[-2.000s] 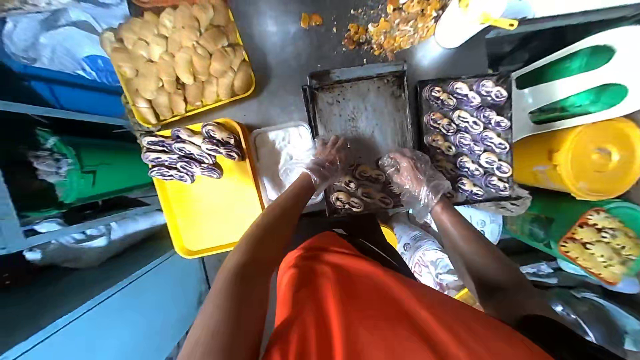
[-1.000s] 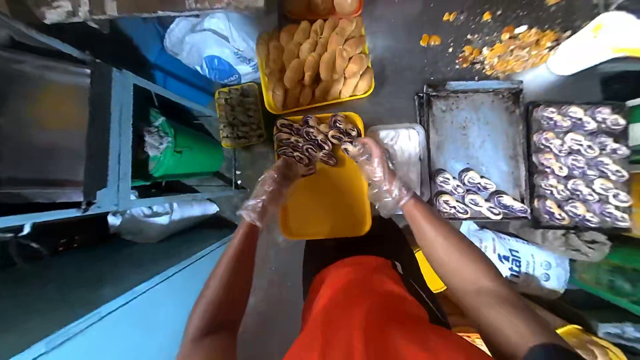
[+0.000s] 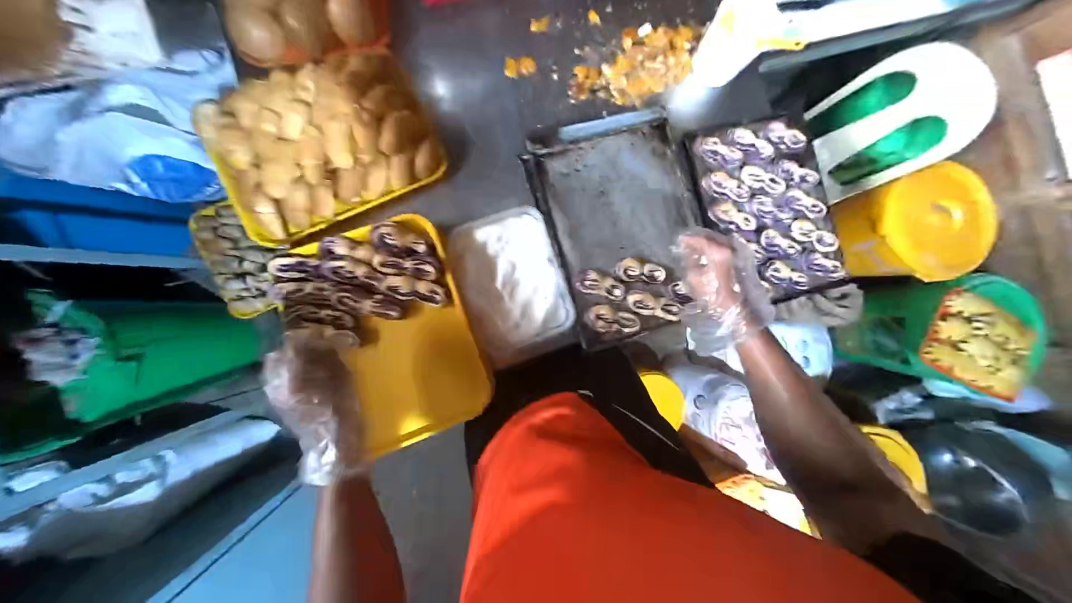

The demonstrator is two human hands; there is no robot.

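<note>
My left hand (image 3: 314, 394), in a clear plastic glove, is at the lower left edge of a yellow tray (image 3: 427, 368), just below its dark-swirled pastry rolls (image 3: 360, 276); its fingertips are blurred, so a grip cannot be told. My right hand (image 3: 720, 280), gloved too, is over the right rim of a dark metal baking pan (image 3: 624, 193), beside the swirled rolls (image 3: 641, 301) in the pan's near end. Whether it holds a roll is hidden. A second pan (image 3: 766, 201), filled with purple-swirled rolls, lies right of it.
A translucent container of white powder (image 3: 515, 276) lies between tray and pan. Brown buns (image 3: 310, 134) fill another yellow tray behind. Orange crumbs (image 3: 636, 63) lie on the worktop. At the right are a white plastic piece (image 3: 904, 117) with oval openings and a yellow bucket (image 3: 938, 222).
My right hand has moved from the yellow tray to the dark baking pan. My left hand remains by the yellow tray. The view has shifted considerably.
</note>
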